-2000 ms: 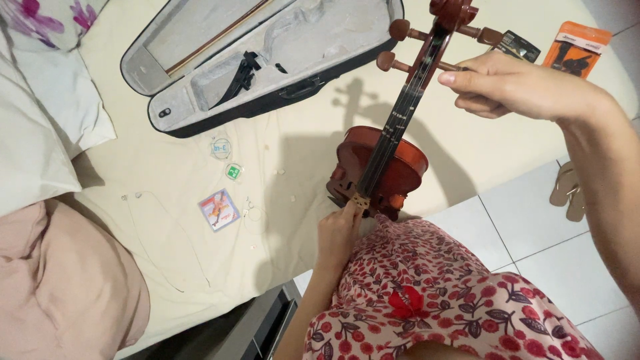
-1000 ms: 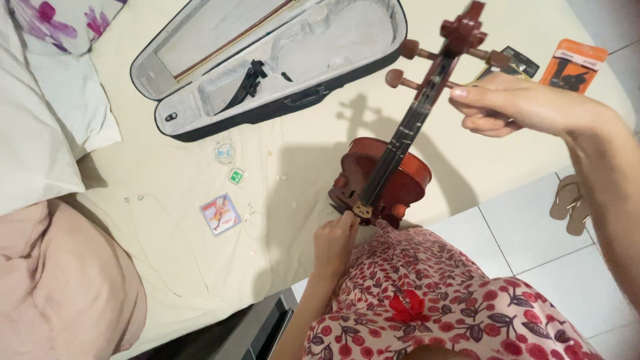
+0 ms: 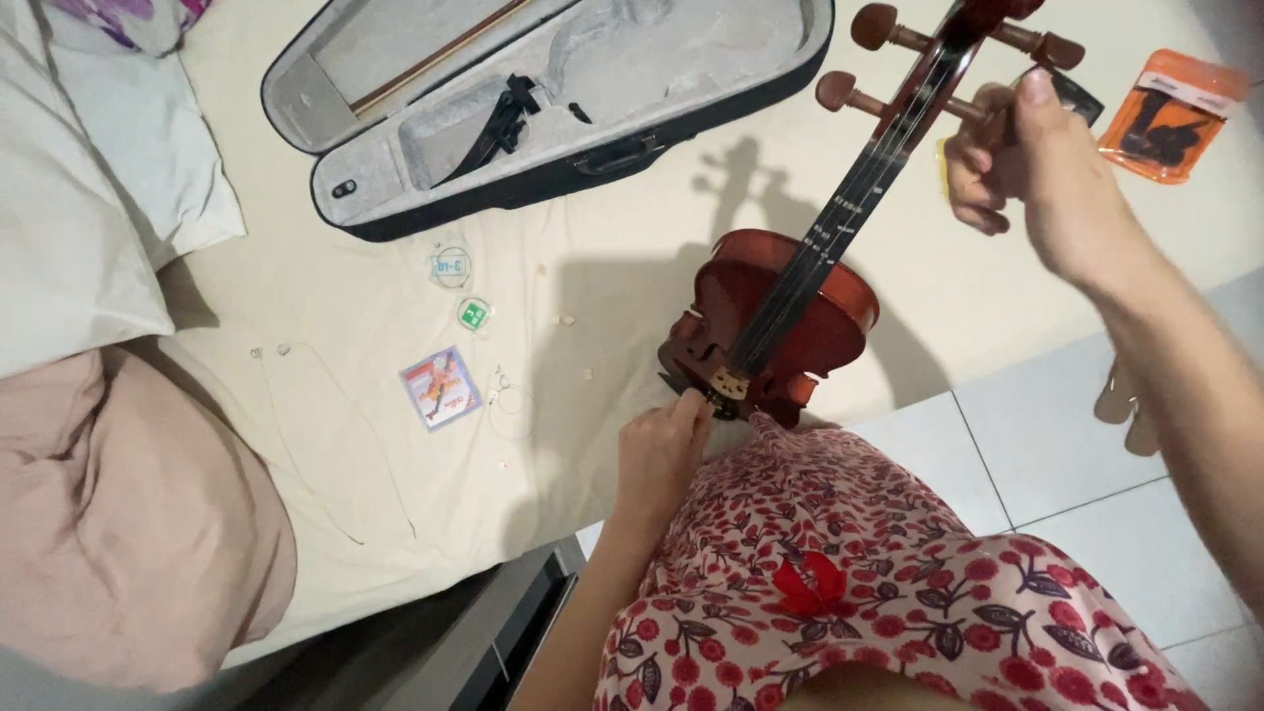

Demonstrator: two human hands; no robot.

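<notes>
A red-brown violin leans upright against the patterned dress, its scroll end up and strings facing me. At the tailpiece, just below the bridge, my left hand is closed on the violin; its fingertips hide what exactly they pinch. My right hand has thumb and fingers around a wooden tuning peg on the right side of the pegbox, and the peg's head is mostly hidden. Other pegs, such as the upper left peg, are free of my hands. Strings run along the black fingerboard.
An open violin case holds a bow and a black shoulder rest. String packets, loose strings and an orange pouch lie on the bed. Sandals are on the tiled floor.
My right hand has turned at the peg, its thumb now pointing upward. My left hand stays at the tailpiece.
</notes>
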